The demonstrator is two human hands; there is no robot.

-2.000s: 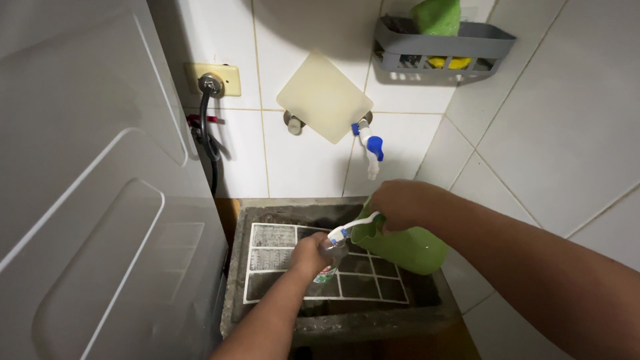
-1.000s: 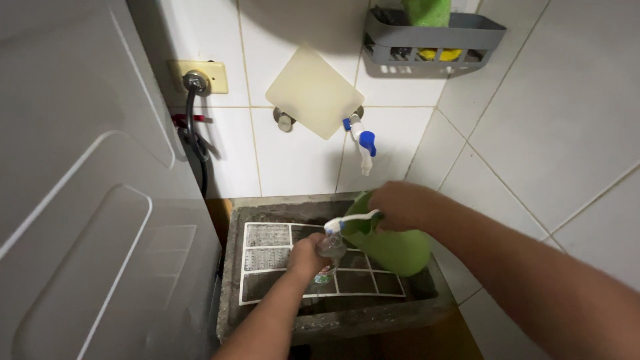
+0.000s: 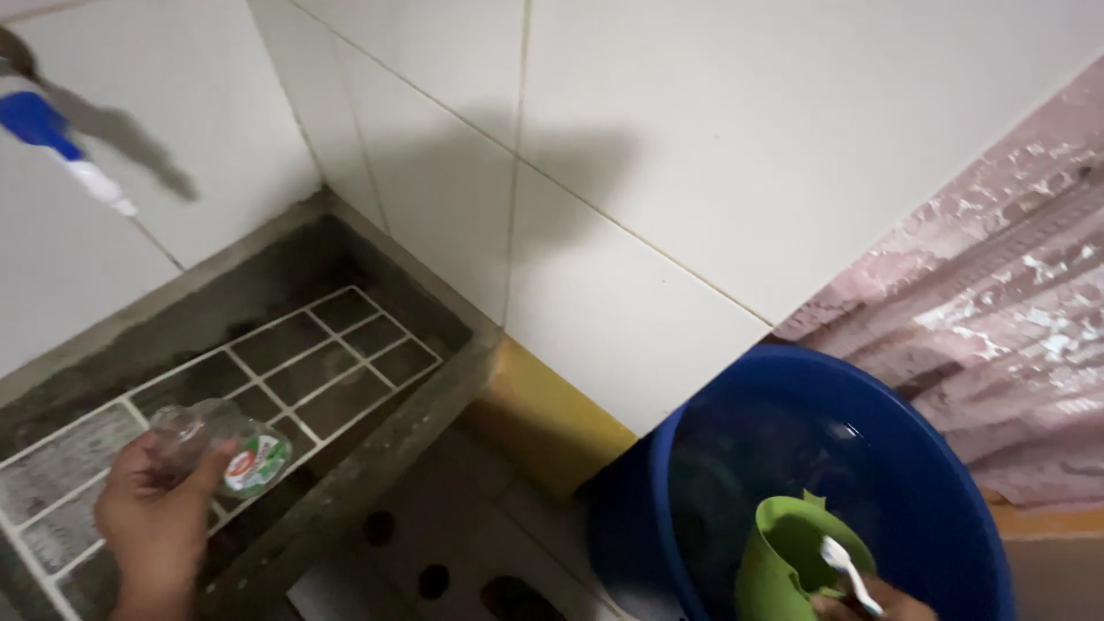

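My left hand (image 3: 159, 517) grips a clear plastic container (image 3: 194, 431) with a green, white and red label, above a white-framed mesh filter panel (image 3: 323, 366) lying in the concrete sink (image 3: 414, 423). At the lower right, my right hand (image 3: 880, 601) holds a green plastic pitcher (image 3: 763, 561) together with a white toothbrush (image 3: 849, 569). The pitcher is over the inside of a large blue tub (image 3: 668, 517) that holds water. Part of my right hand is cut off by the frame's bottom edge.
A faucet with a blue handle (image 3: 34, 121) juts from the tiled wall at the upper left. White tiles (image 3: 638, 216) meet the sink's right side. A pink patterned curtain (image 3: 1018, 285) hangs behind the tub. Dark round spots show on the floor (image 3: 466, 517).
The view has swung right, bringing the blue tub and curtain into sight. My right hand has moved the pitcher and toothbrush from above the sink to the tub. My left hand remains over the sink.
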